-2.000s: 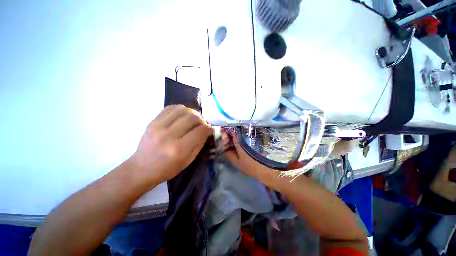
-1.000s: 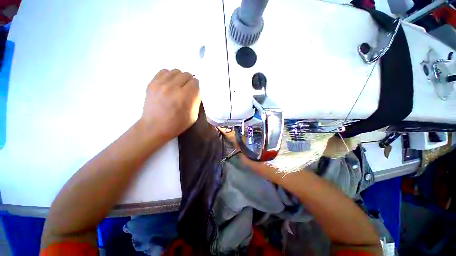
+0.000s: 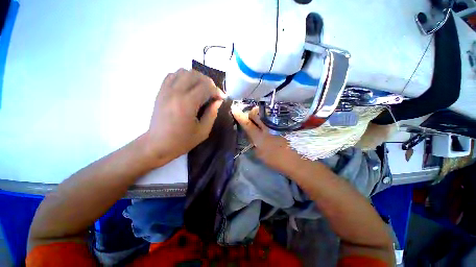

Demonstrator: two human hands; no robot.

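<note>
The dark strip (image 3: 210,156) runs from beside the machine head down over the table edge. My left hand (image 3: 185,112) lies on its upper part, with thumb and fingertips pinching its edge by the presser foot. My right hand (image 3: 261,135) is under the shiny guard (image 3: 334,83), its fingertips at the needle area; it is partly hidden, so its hold is unclear. The grey garment (image 3: 266,190) is bunched below my right hand and hangs into my lap. A thin bright tool or zipper pull (image 3: 244,151) shows near my right hand. The presser foot is mostly hidden.
The white machine head (image 3: 256,47) fills the top centre, with a black band (image 3: 449,62) around its arm. A cream thread bundle (image 3: 334,136) hangs beside the guard. A small white tray (image 3: 453,145) and a dark tool (image 3: 413,142) lie at the right. The table edge (image 3: 151,191) crosses below.
My left hand has moved from flat beside the machine to the strip's edge by the presser foot. The strip's upper end shows again above my fingers. The camera view has shifted.
</note>
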